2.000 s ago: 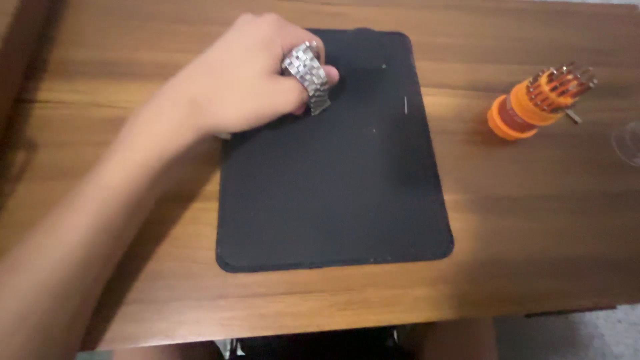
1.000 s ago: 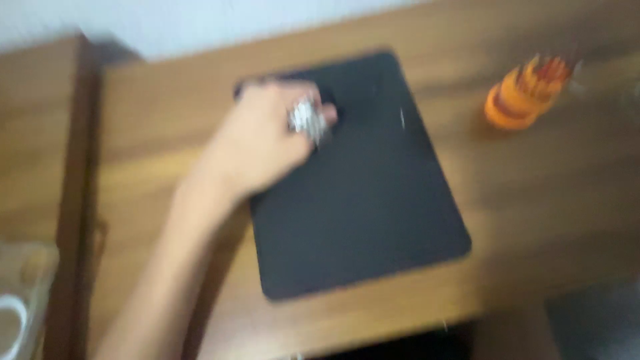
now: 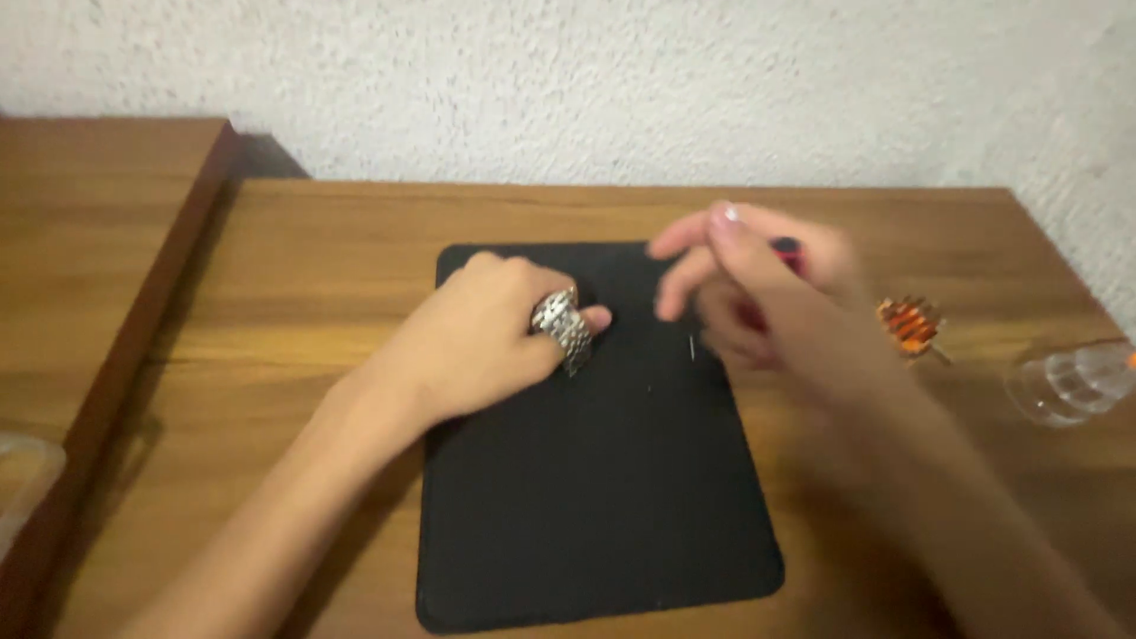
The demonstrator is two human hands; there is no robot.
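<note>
My left hand [image 3: 497, 337] rests on the upper left of a black mat [image 3: 586, 497], its fingers closed around a silver metal link watch band [image 3: 564, 328]. A small metal pin [image 3: 692, 347] lies on the mat near its right edge. Over the mat's upper right edge is my right hand [image 3: 781, 293], blurred. It holds a red and black tool [image 3: 788, 253], mostly hidden by the palm and fingers; its exact kind cannot be told. The thumb and forefinger meet at a tiny bright spot. Behind that hand, an orange holder with several driver bits [image 3: 911, 327] is partly visible.
A clear ribbed plastic or glass item [image 3: 1069, 382] lies at the right. On the left, a raised wooden edge [image 3: 151, 355] runs along the wooden table [image 3: 311, 266], with a clear container [image 3: 27, 479] beyond it. A white textured wall [image 3: 568, 89] stands behind.
My right hand has come into view from outside the frame, holding the red and black tool. My left hand still holds the watch band. The view has tilted up toward the wall.
</note>
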